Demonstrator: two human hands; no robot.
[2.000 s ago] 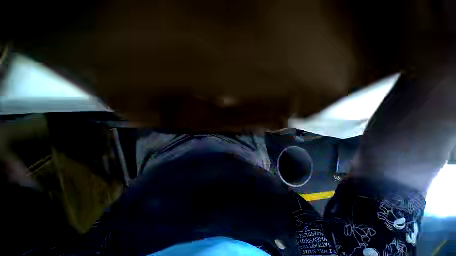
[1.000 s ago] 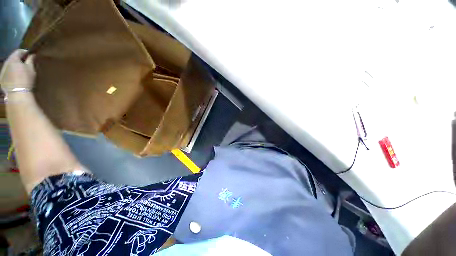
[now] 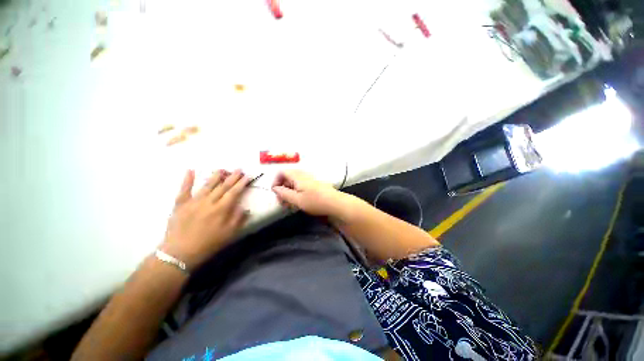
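My left hand (image 3: pixel 205 222) lies palm down at the white table's near edge with its fingers spread. My right hand (image 3: pixel 300 194) is just right of it, with fingers curled and thumb and fingertips close together. A short dark thin item (image 3: pixel 255 180), perhaps part of the snips or cord, shows between the hands near my left fingertips. Whether my right fingers pinch anything is too blurred to tell. A red block with pale markings (image 3: pixel 279 157), perhaps a lighter, lies just beyond the hands.
Small tan offcuts (image 3: pixel 182 136) lie on the white table (image 3: pixel 318 84). Other red items (image 3: pixel 421 25) lie farther back, beside a slim pinkish tool (image 3: pixel 390 38) and thin cord. A grey-white bundle (image 3: pixel 544 39) is far right. A dark stand (image 3: pixel 487 161) and bright light are beyond the edge.
The view has swung from the large brown open piece to the table. My left hand has let go of that piece and come onto the table. My right hand has come into view.
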